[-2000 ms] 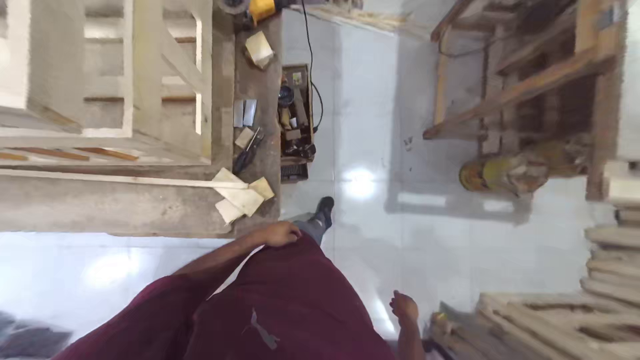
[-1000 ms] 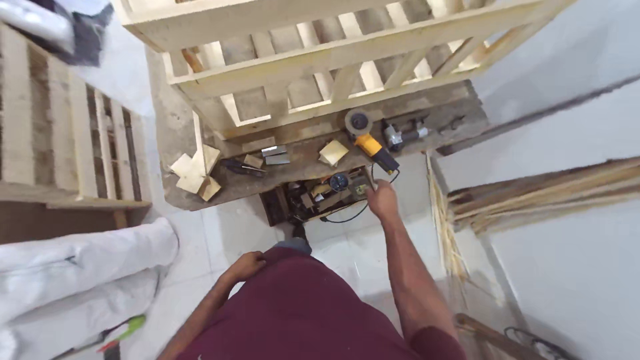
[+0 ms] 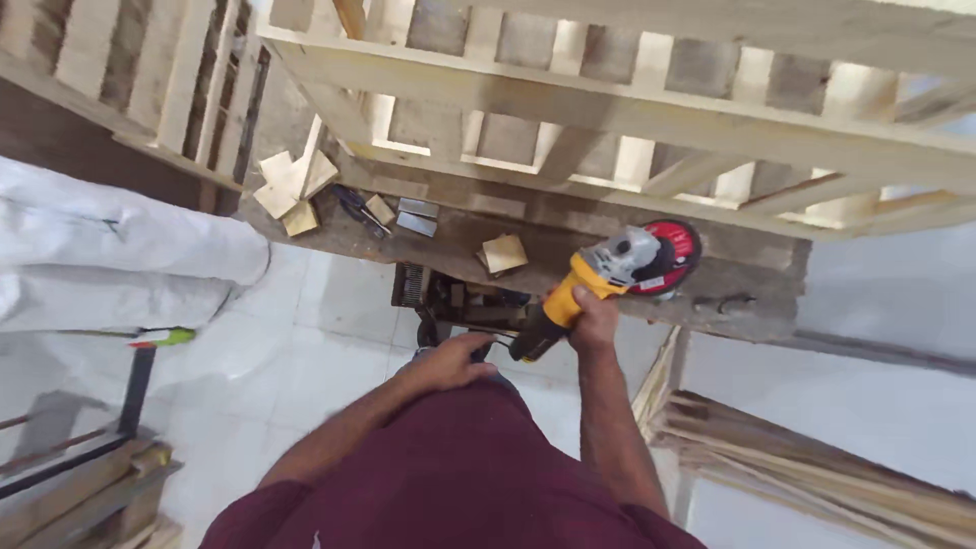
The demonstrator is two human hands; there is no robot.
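Note:
My right hand (image 3: pixel 595 319) grips the yellow body of an angle grinder (image 3: pixel 568 297), whose red-faced disc (image 3: pixel 675 255) points away to the upper right over the workbench. My left hand (image 3: pixel 456 362) is near the grinder's black rear end, beside its cord; whether its fingers touch the cord I cannot tell. Beyond the grinder stands a slatted wooden frame (image 3: pixel 549 91) on the bench (image 3: pixel 732 305). Small wood blocks (image 3: pixel 503 253), two metal plates (image 3: pixel 417 216) and a dark hand tool (image 3: pixel 358 207) lie along the bench's near edge.
Below the bench edge sits an open toolbox (image 3: pixel 476 301) with mixed tools. More wood pieces (image 3: pixel 286 187) lie at the bench's left end. White wrapped bundles (image 3: pixel 130 229) are at the left, a slatted pallet-like piece (image 3: pixel 152 84) at upper left. Long wood strips (image 3: pixel 808 457) lie at lower right.
The angle grinder lay on the bench one second ago, with my right hand near it; now it is raised in my right hand. My left hand has moved from my waist toward the grinder's rear.

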